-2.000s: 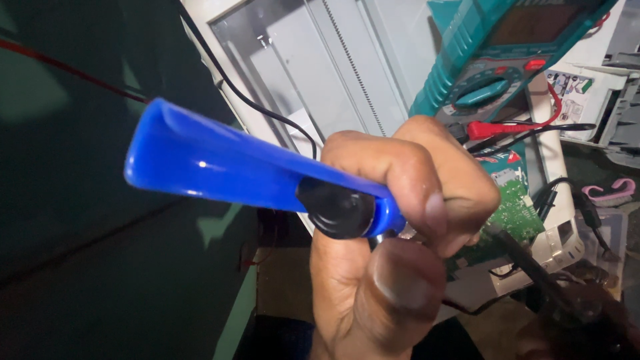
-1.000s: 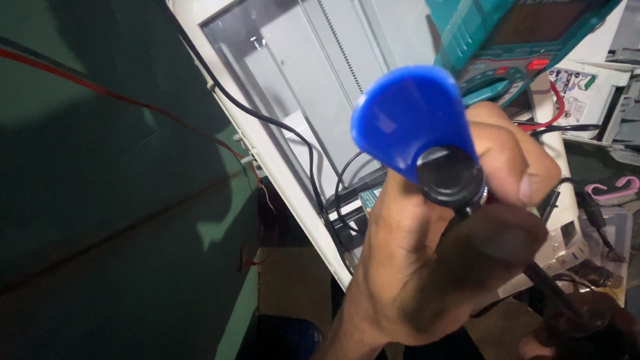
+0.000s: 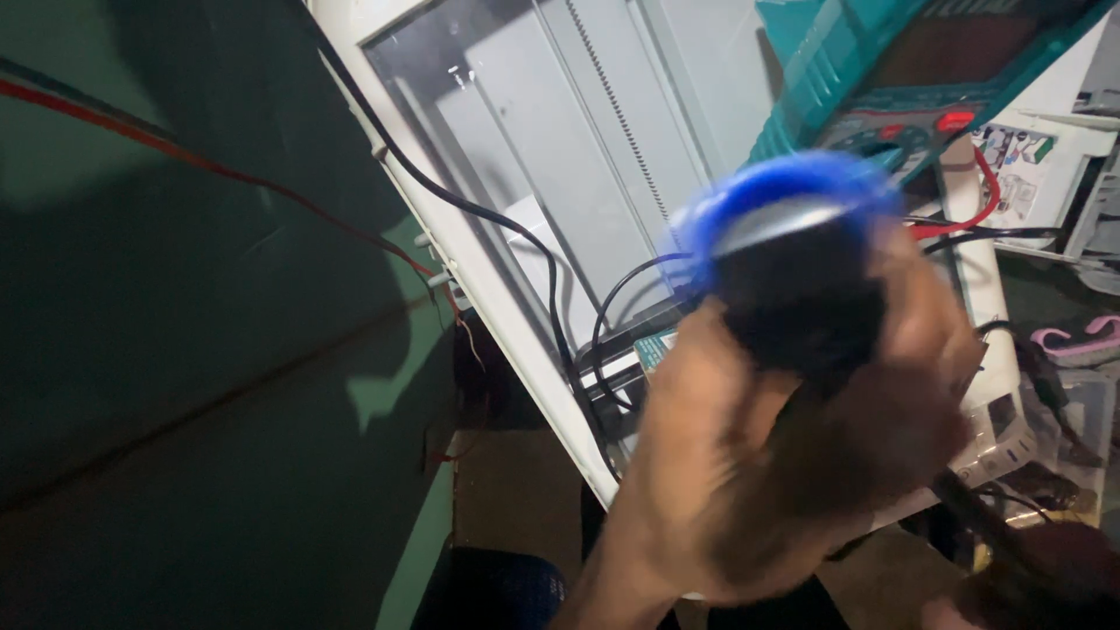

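Note:
My left hand (image 3: 787,472), blurred at right of centre, is closed around a blue plastic piece (image 3: 796,175) with a flared, hollow end. A dark part (image 3: 796,289) sits at the mouth of that piece, just above my fingers; its kind is too blurred to tell. In the bottom right corner my right hand (image 3: 1041,577) is in deep shadow, closed on a dark rod-shaped tool (image 3: 980,516). The rod slants up toward the underside of my left hand, where its tip is hidden.
Behind my left hand lies an open flatbed scanner unit (image 3: 525,131) with black cables (image 3: 464,206) across it. A teal digital multimeter (image 3: 945,79) with red and black leads stands upper right. A clear plastic box (image 3: 1081,411) is at right; a green wall (image 3: 175,262) fills the left.
My left hand has moved right and turned the blue piece, from side-on to its flared end facing the camera. The circuit board seen earlier beside the hand is now hidden.

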